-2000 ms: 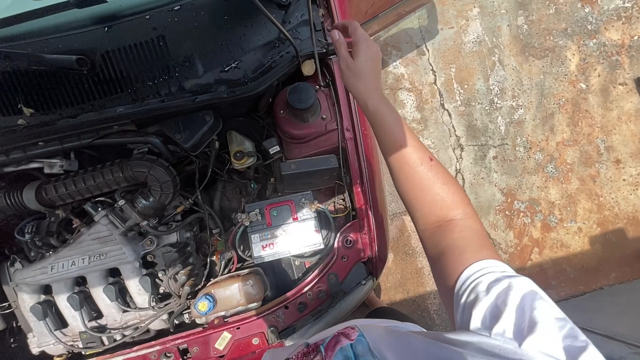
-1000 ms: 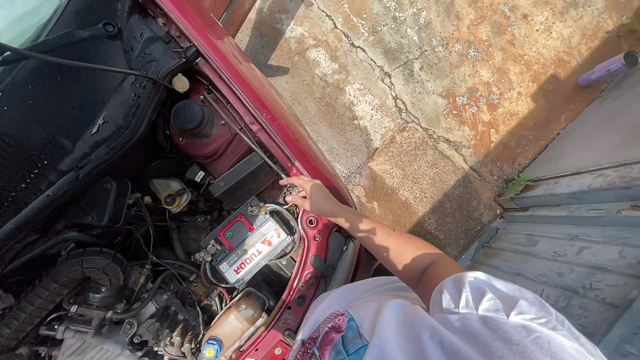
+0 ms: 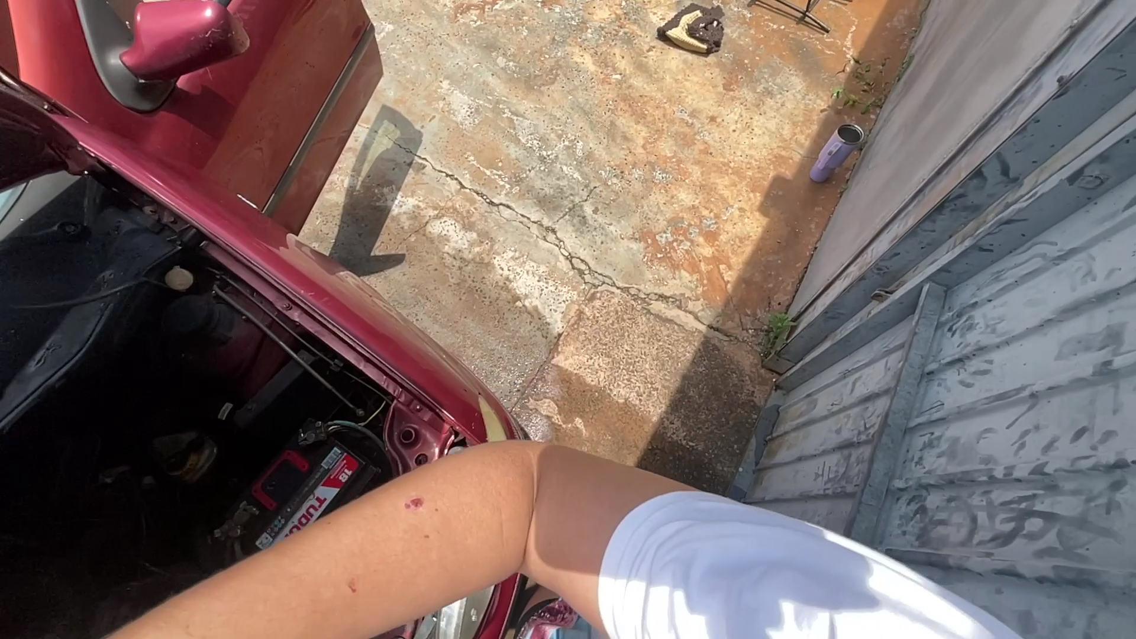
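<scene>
Only my bare right forearm and elbow show, crossing the lower part of the view over the front corner of a red car. My right hand lies beyond the lower left edge, so what it touches is hidden. My left hand is out of view too. Just above the forearm, a car battery [image 3: 315,493] with a red handle and a red and white label sits in the shaded engine bay. Cables run to its terminals. Beside it, a metal rod [image 3: 293,351] lies along the inner edge of the red fender [image 3: 355,311].
An open car door [image 3: 293,115] and a red side mirror [image 3: 185,37] are at upper left. On the cracked concrete stand a purple tumbler [image 3: 836,153] and a crumpled cloth [image 3: 692,29]. A grey metal gate [image 3: 994,399] runs along the right.
My right hand was at the fender edge beside the battery and has left the view; the forearm now reaches to the lower left. The view has swung toward the ground and gate.
</scene>
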